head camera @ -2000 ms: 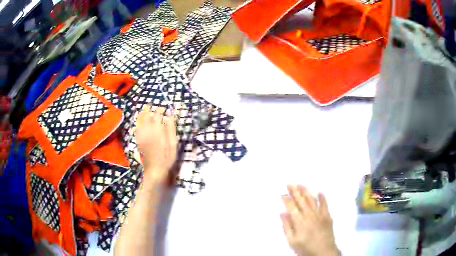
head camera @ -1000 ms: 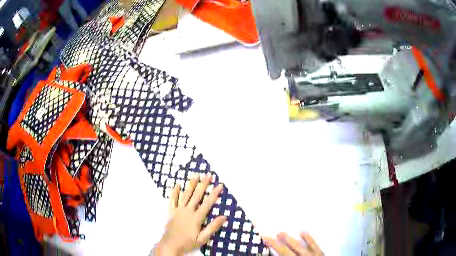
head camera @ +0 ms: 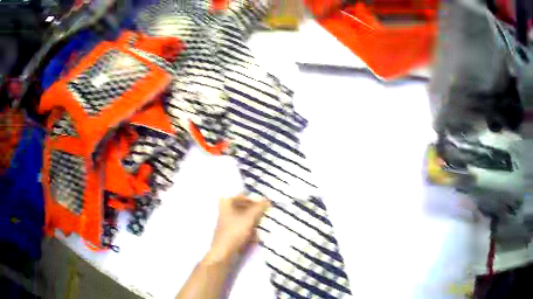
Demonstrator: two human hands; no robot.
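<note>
A long patterned fabric panel (head camera: pixel 304 233), dark with cream lattice, runs from the upper middle down to the bottom edge of the blurred view. My left hand (head camera: pixel 241 217) is at its left edge, fingers bent together and pinching the edge. A small orange piece (head camera: pixel 207 142) shows beside the panel higher up. My right hand is not in view.
A heap of orange-framed panels (head camera: pixel 131 105) lies at the left of the white table (head camera: pixel 374 175). A large orange piece (head camera: pixel 386 49) is at the top. The grey sewing machine (head camera: pixel 482 76) stands at the right, with a yellowish patch (head camera: pixel 435 165) on its lower arm.
The view has swung right and back left. The panel now stretches toward me. My left hand has gone from lying flat on it to pinching its edge. My right hand has left the view.
</note>
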